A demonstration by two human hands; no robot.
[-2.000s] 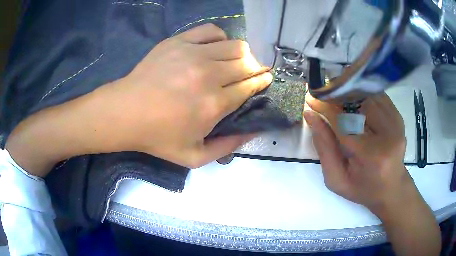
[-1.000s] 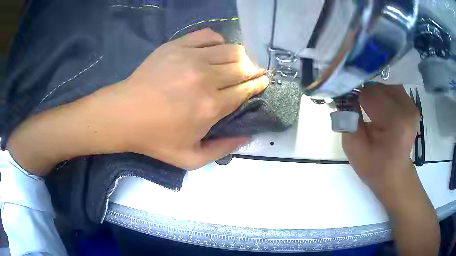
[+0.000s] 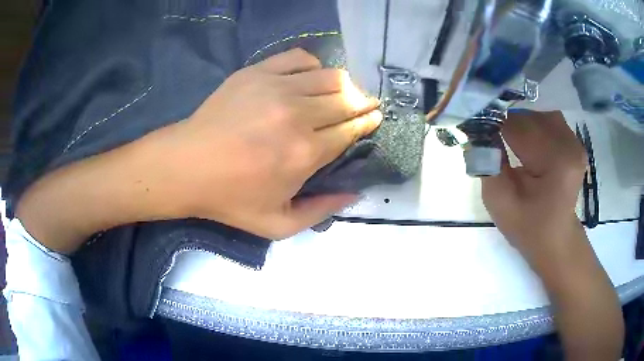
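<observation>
The dark grey garment piece (image 3: 169, 63) with yellow topstitching spreads over the left of the table, its grey edge reaching the presser foot (image 3: 401, 88). My left hand (image 3: 268, 141) lies on the cloth left of the foot, fingertips beside it, with a dark fold between thumb and fingers. My right hand (image 3: 540, 176) is off the cloth, behind and right of the tension dial (image 3: 484, 156). Its fingers are partly hidden by the machine head, so whether they hold anything cannot be told.
Black thread snips (image 3: 589, 176) lie on the table right of my right hand. The shiny machine head (image 3: 501, 56) overhangs the upper right. A tape measure (image 3: 353, 331) follows the curved front table edge. A dark object is cut off at the right rim.
My right hand has drawn back from the cloth near the needle, rightward to behind the tension dial. The machine head appears shifted in view. My left hand and the cloth stay nearly still.
</observation>
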